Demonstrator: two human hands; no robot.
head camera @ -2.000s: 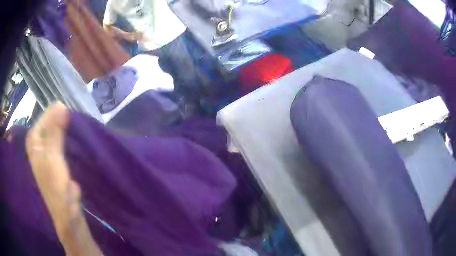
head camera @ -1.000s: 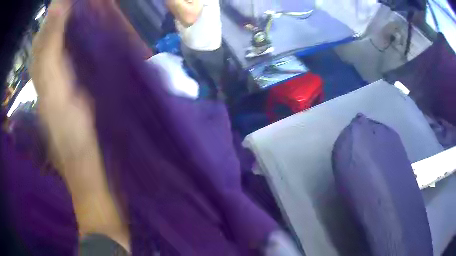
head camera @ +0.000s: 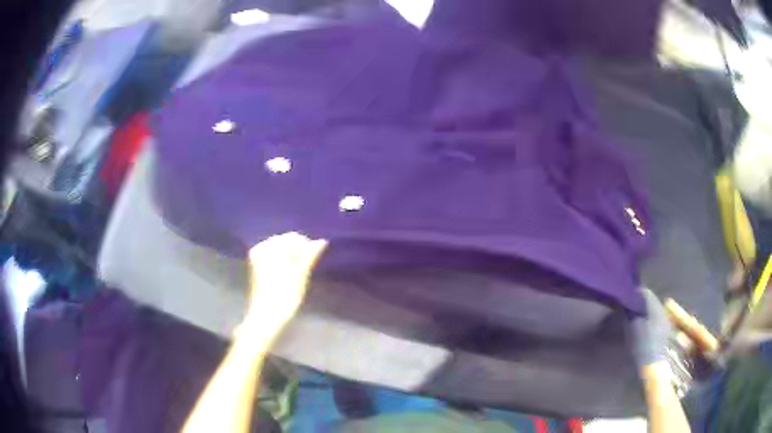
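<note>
A purple jacket (head camera: 381, 161) is spread over the dark padded form, with three pale buttons facing up and a small gold-coloured button row near its right end. My bare left hand (head camera: 283, 262) grips the jacket's near edge, left of the middle. My right hand (head camera: 652, 330), in a grey glove, is closed on the jacket's near right corner; its fingers are blurred. A steam iron (head camera: 692, 342) with a tan handle stands just right of my right hand, partly cut up by blur.
The grey ironing table (head camera: 364, 351) shows along the near side, with a dark cover (head camera: 542, 380) on its right part. More purple cloth (head camera: 144, 364) hangs at the lower left. A red stool (head camera: 127, 156) is beyond the left edge. A yellow hose (head camera: 735, 220) curves at the right.
The view has swung left to right over the table. The purple cloth, earlier lifted at the left by my left hand, now lies over the form. My right hand and the iron have come into view.
</note>
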